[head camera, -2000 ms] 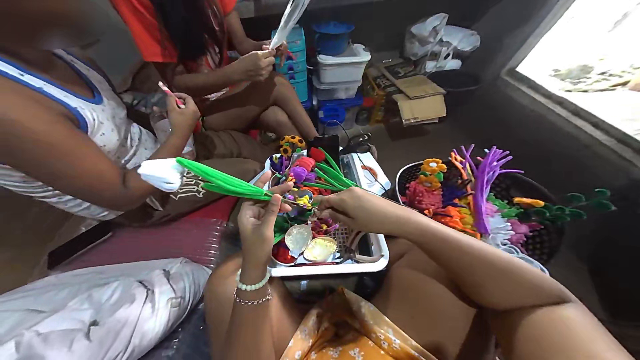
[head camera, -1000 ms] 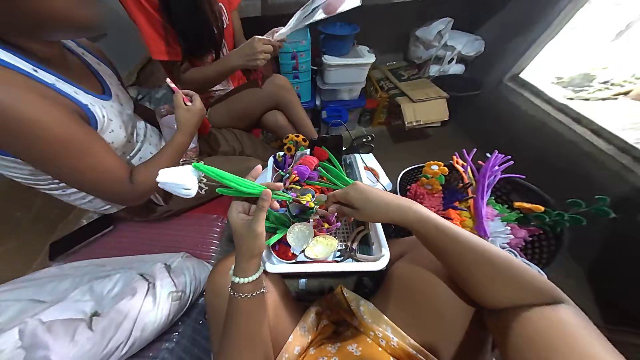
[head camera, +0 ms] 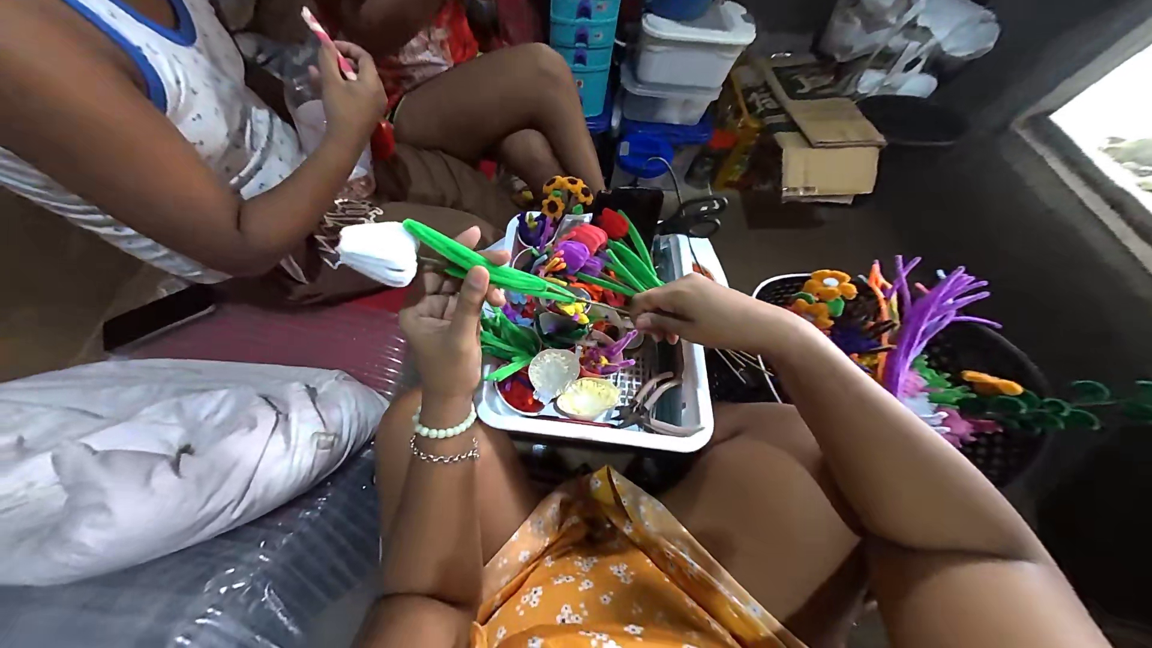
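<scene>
My left hand grips the green leaves of a white tulip-shaped flower that looks made of pipe cleaners. The bloom points left and the thin wire stem runs right, across a white plastic basket tray. At the stem's right end, my right hand pinches with thumb and fingers. Colourful fuzzy flowers and leaves fill the tray's back and left. Near its front lie a clear round lid or dish, a round container with pale yellow content, and pliers.
A black basket of pipe-cleaner flowers stands at right. Scissors lie behind the tray. A person holding a pink-and-white item sits at left; another person's crossed legs are behind. A white bag is at lower left, with cardboard farther back.
My left hand still holds the flower, and my right hand stays near the stem's end. The other person's hands with a clear wrapper, seen at the top earlier, are out of view.
</scene>
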